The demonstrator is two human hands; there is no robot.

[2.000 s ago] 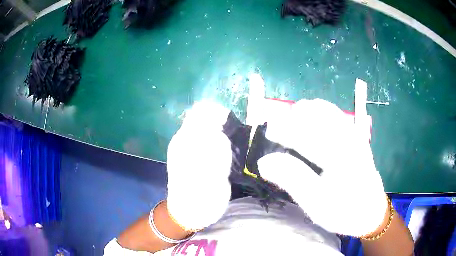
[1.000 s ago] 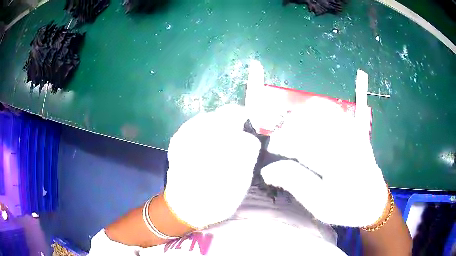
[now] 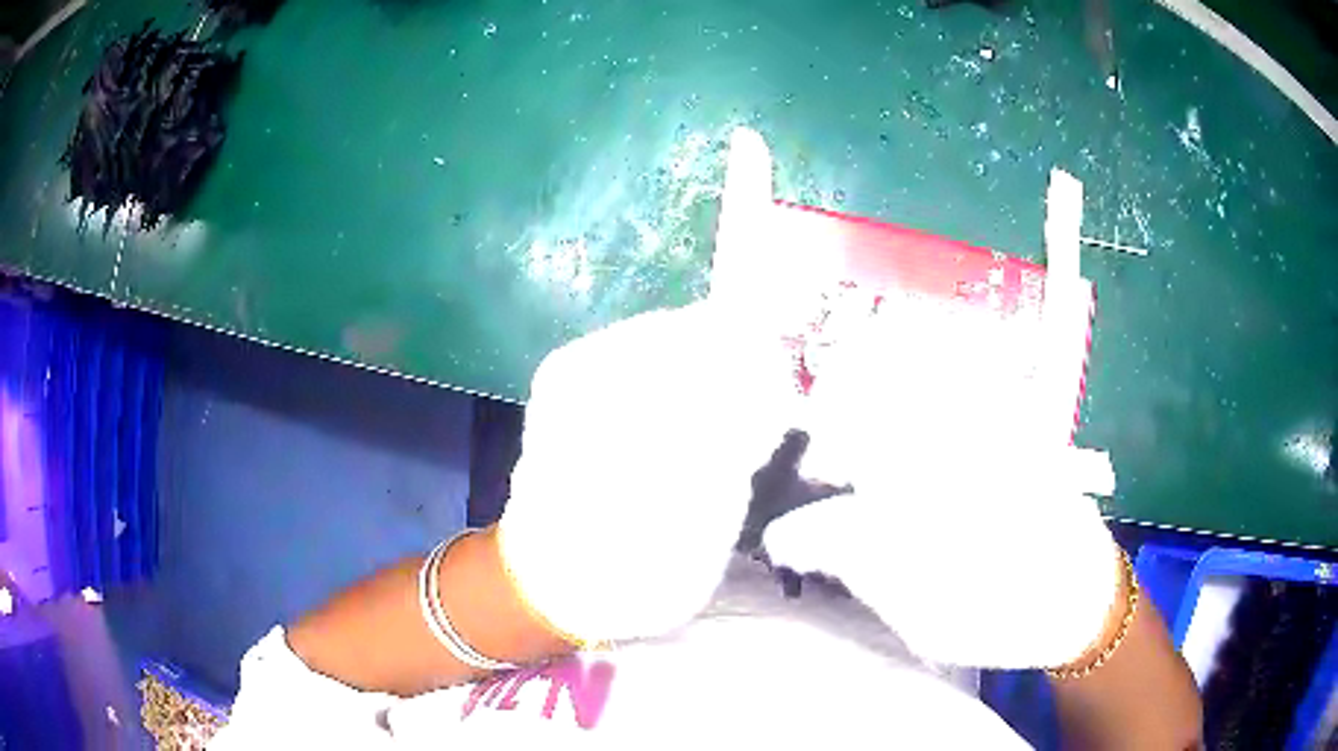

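Note:
My left hand (image 3: 646, 470) and my right hand (image 3: 939, 499) wear white gloves whose glare hides the fingers. They are close together above my lap. A black moulded part (image 3: 778, 492) shows between them, mostly covered by the gloves; both hands seem to hold it. No stick can be made out in my right hand. Just beyond my hands lies the red printed sheet (image 3: 910, 253), partly covered and partly washed out by glare, with a pale strip (image 3: 746, 184) on its left and another pale strip (image 3: 1064, 220) on its right.
A pile of black parts (image 3: 147, 125) lies on the green table (image 3: 382, 191) at the left. A thin pin or stick (image 3: 1115, 247) sticks out beyond the right strip. Below the table edge are blue plastic bins at left (image 3: 103, 455) and right (image 3: 1262, 565).
My hands have drawn closer together and cover more of the black part. More of the red sheet shows. The table and its piles sit higher in the view.

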